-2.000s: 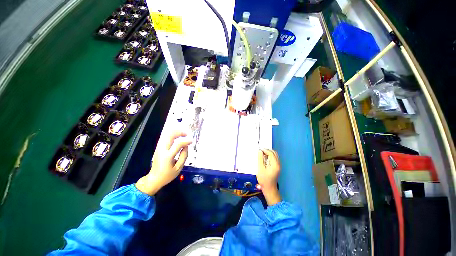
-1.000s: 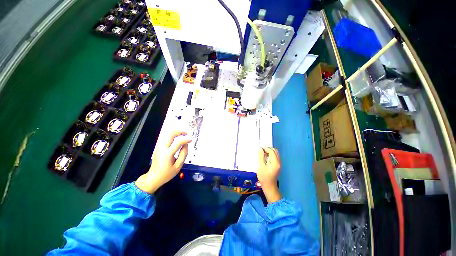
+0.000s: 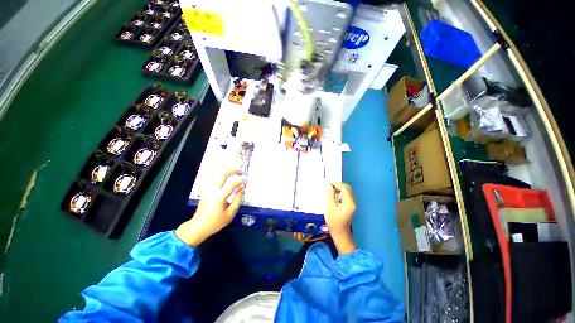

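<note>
The machine's white work plate (image 3: 271, 173) lies in front of me. The orange fixture (image 3: 302, 137) sits on its right rear part, with the blurred machine head (image 3: 301, 94) just above and behind it. My left hand (image 3: 217, 205) rests at the plate's front left corner, fingers curled and apart; nothing clear shows in it. My right hand (image 3: 340, 205) is at the front right corner with loosely curled fingers; whether it holds anything small is unclear. A black parts tray (image 3: 130, 154) on the left holds silver-faced round assemblies, with one pocket empty at its near end.
More filled trays (image 3: 165, 57) lie further back on the green surface (image 3: 38, 208). A black block (image 3: 261, 99) and an orange part (image 3: 238, 91) sit at the plate's rear left. The blue front edge (image 3: 277, 222) carries buttons and a gauge. Shelves with cardboard boxes (image 3: 423, 161) stand on the right.
The machine head has moved left and back and is blurred, and the orange fixture shows more fully. My left hand has shifted slightly right, its fingers more closed. My right hand is nearly unmoved.
</note>
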